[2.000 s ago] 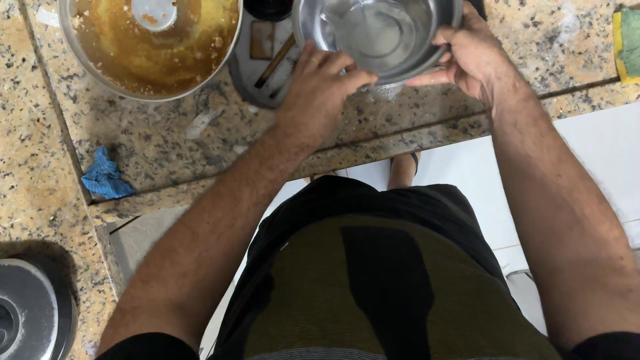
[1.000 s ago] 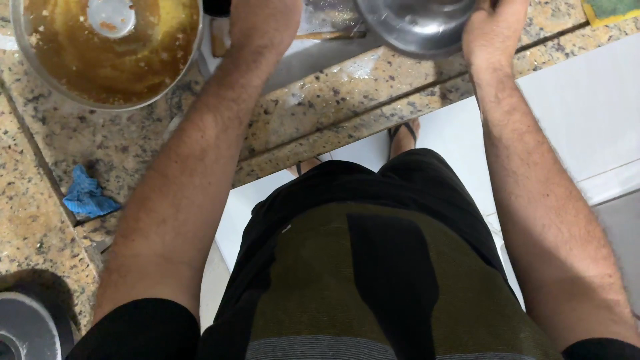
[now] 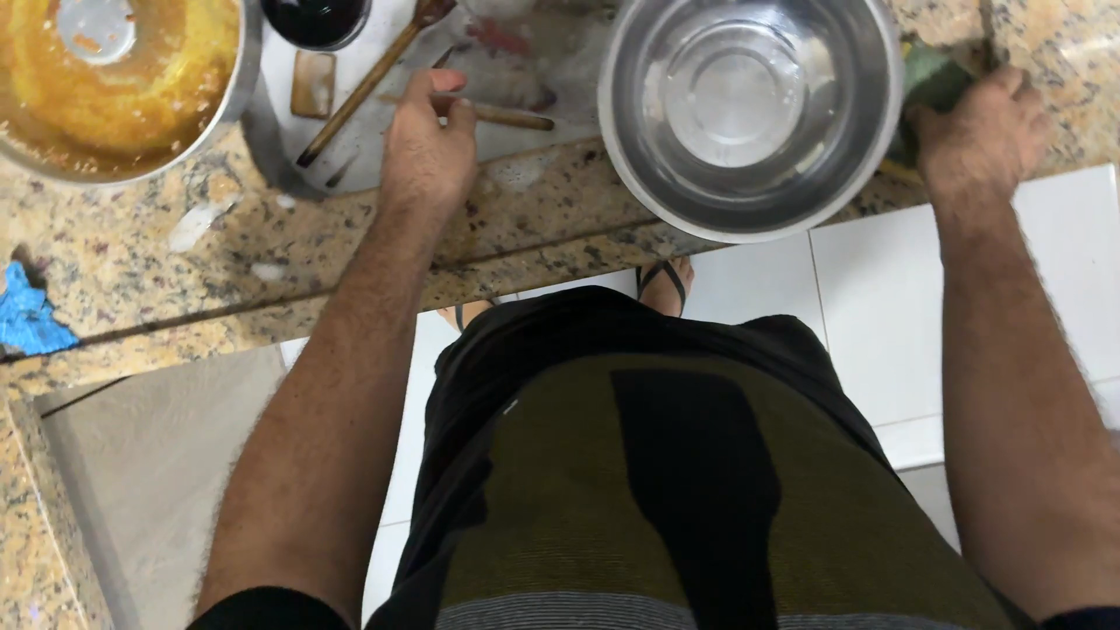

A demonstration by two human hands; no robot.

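Note:
A stainless steel bowl (image 3: 744,197) rests on the front edge of the granite counter, tilted a little, with neither hand holding it. Just right of it, my right hand (image 3: 984,131) is closed around a green and yellow scouring sponge (image 3: 934,83), partly hidden by the bowl and my fingers. Over the sink's left part is my left hand (image 3: 433,131), fingers loosely curled and apart, gripping nothing plain. Close by lie a wooden-handled utensil (image 3: 359,96), another wooden handle (image 3: 512,117) and a small wooden block (image 3: 313,83).
A round pan (image 3: 248,61) with a central tube and yellow-brown residue stands at the upper left. A dark cup (image 3: 317,19) is beside it. A crumpled blue cloth or plastic (image 3: 31,311) lies on the granite counter (image 3: 289,245), whose front edge crosses the view.
My right hand has let go of the bowl and closed on the sponge. The bowl now rests at the counter edge. My left hand has moved off the bowl to above the wooden utensils.

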